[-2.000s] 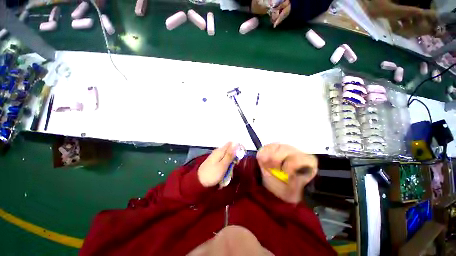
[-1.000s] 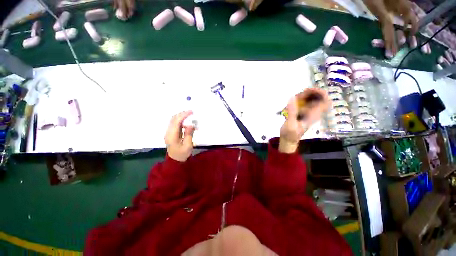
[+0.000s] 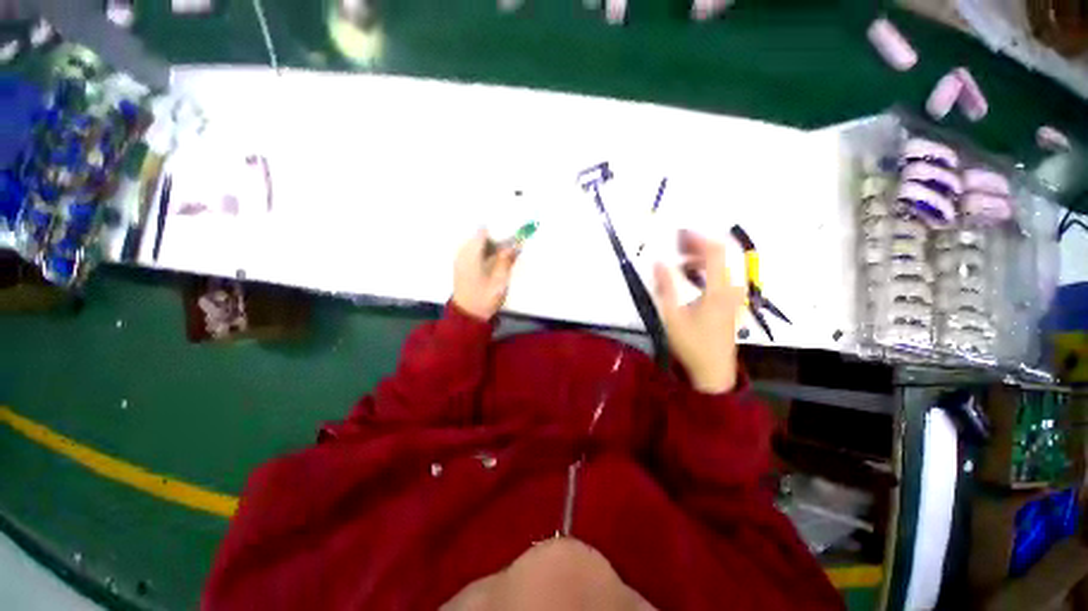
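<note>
My left hand (image 3: pixel 483 275) is over the white bench, its fingertips closed on a small green piece (image 3: pixel 526 232), which looks like a circuit board. My right hand (image 3: pixel 702 304) is blurred, with fingers apart, and seems empty. Yellow-and-black pliers (image 3: pixel 754 282) lie on the bench just right of my right hand, jaws towards me and spread. A hammer (image 3: pixel 623 253) lies between my hands, its metal head away from me and its black handle end beside my right hand.
A clear blister tray (image 3: pixel 871 325) with pale and pink parts stands at the right. Blue battery cells (image 3: pixel 74 191) are piled at the left. Pale pink shells (image 3: pixel 259 184) lie on the bench's left part. Pink-and-white devices (image 3: pixel 891 44) lie on the green belt (image 3: pixel 764 72) beyond. Parts boxes are at lower right.
The pliers have left my right hand and now lie on the bench. My left hand shows a green piece at its fingertips. The camera view has shifted.
</note>
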